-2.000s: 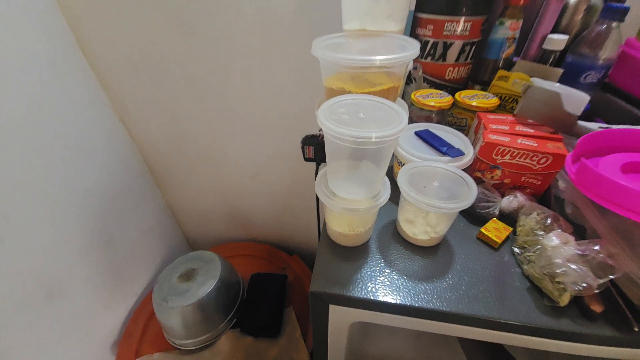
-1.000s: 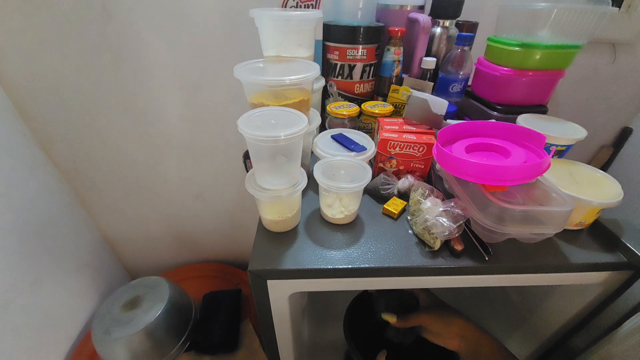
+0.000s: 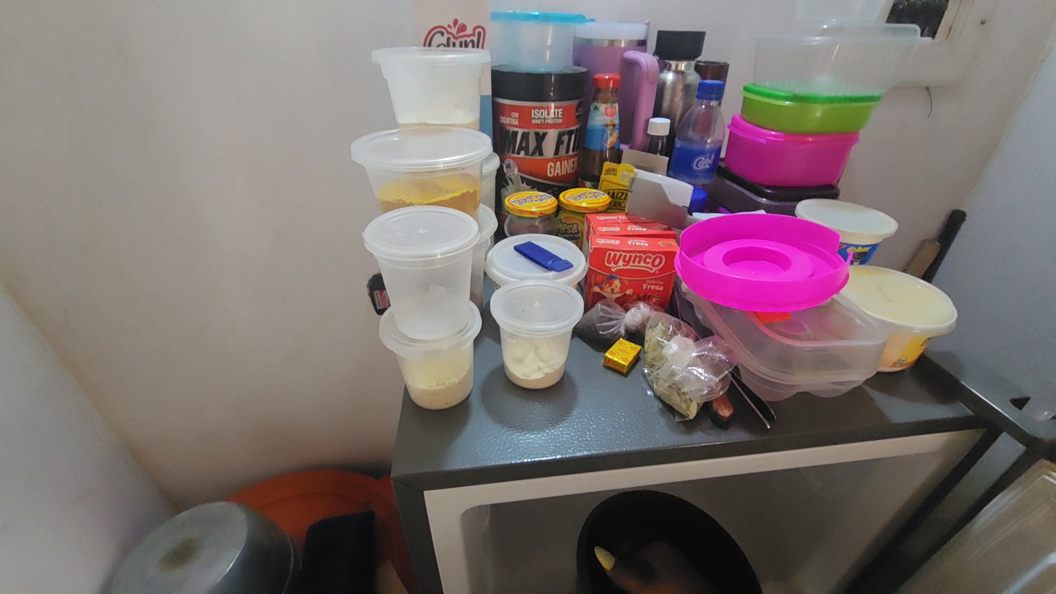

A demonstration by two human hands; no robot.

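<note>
At the bottom edge, in shadow below the grey top surface (image 3: 511, 441), one hand (image 3: 652, 573) shows in part at a black round pot or bowl (image 3: 668, 520). A pale yellowish tip, perhaps a fingernail, stands out on it. Which hand it is cannot be told, and its grip is too dark to read. No other hand is seen. Above it on the surface stand lidded plastic tubs with white powder (image 3: 535, 338), a small yellow cube (image 3: 622, 355), a knotted plastic bag of dried herbs (image 3: 681, 363) and a red Wynco box (image 3: 631, 264).
Stacked tubs (image 3: 429, 272) line the left edge of the surface. A large supplement jar (image 3: 540, 124), bottles and a purple tumbler stand behind. A pink lid (image 3: 763, 260) lies on clear containers at the right. Lower left are a metal pot (image 3: 206, 549) and an orange basin (image 3: 322, 491).
The view has swung right and down since two seconds ago. The hand and black vessel, absent from the oldest frame, show one second ago and now; less of the hand is seen now.
</note>
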